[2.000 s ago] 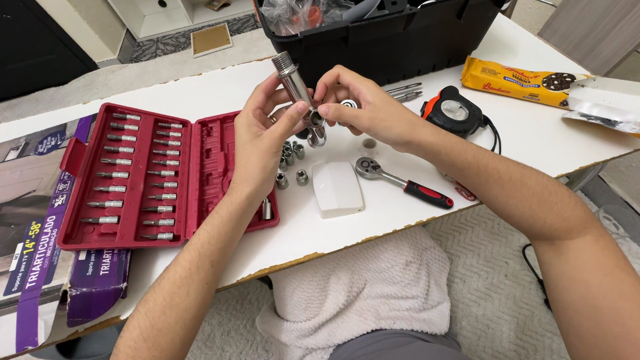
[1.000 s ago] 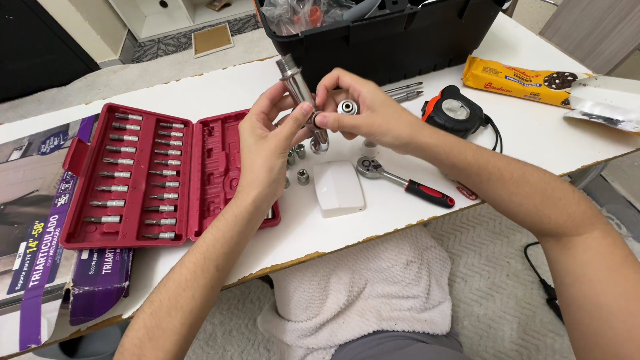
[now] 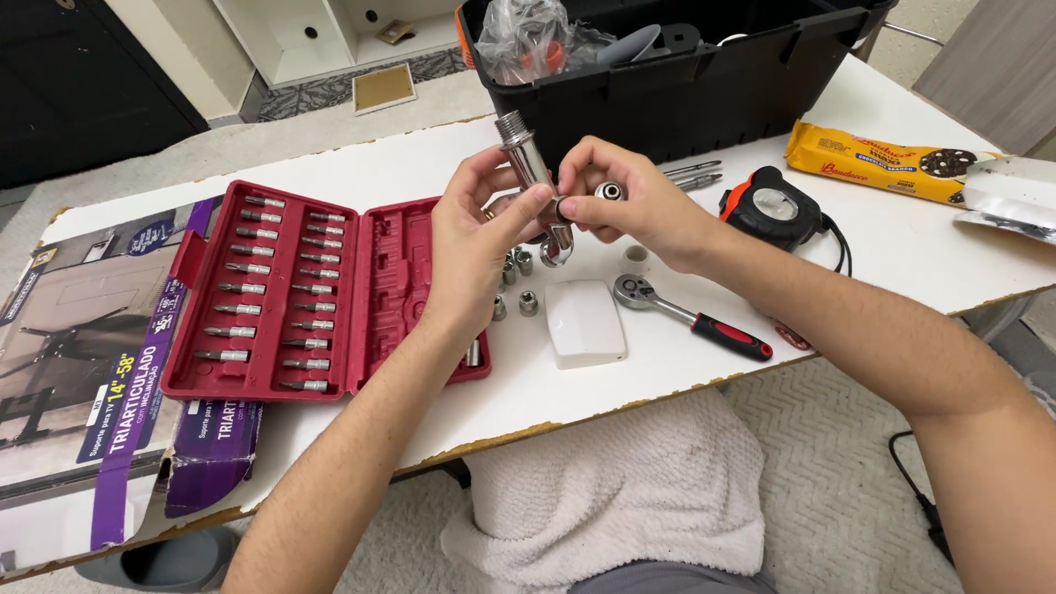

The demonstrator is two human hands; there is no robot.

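Observation:
A chrome threaded pipe fitting (image 3: 529, 162) is tilted in my left hand (image 3: 488, 214), its threaded end up. My right hand (image 3: 615, 198) has thumb and index finger at the fitting's side, on a small dark part too hidden to name; a round chrome piece (image 3: 609, 191) shows between its other fingers. Below the hands are several small sockets (image 3: 528, 303), a white plastic cover (image 3: 585, 323) and a white ring (image 3: 634, 259). A ratchet wrench (image 3: 693, 318) with a red and black handle lies to their right. The red socket case (image 3: 355, 289) lies open at left, holding rows of bit sockets.
A black toolbox (image 3: 660, 103) stands behind the hands. To the right are a tape measure (image 3: 771, 206), a yellow cookie packet (image 3: 883, 165) and screwdriver bits or shafts (image 3: 697, 176). A printed cardboard box (image 3: 91, 355) lies at the left, partly under the case. The table's front edge (image 3: 495, 436) is chipped.

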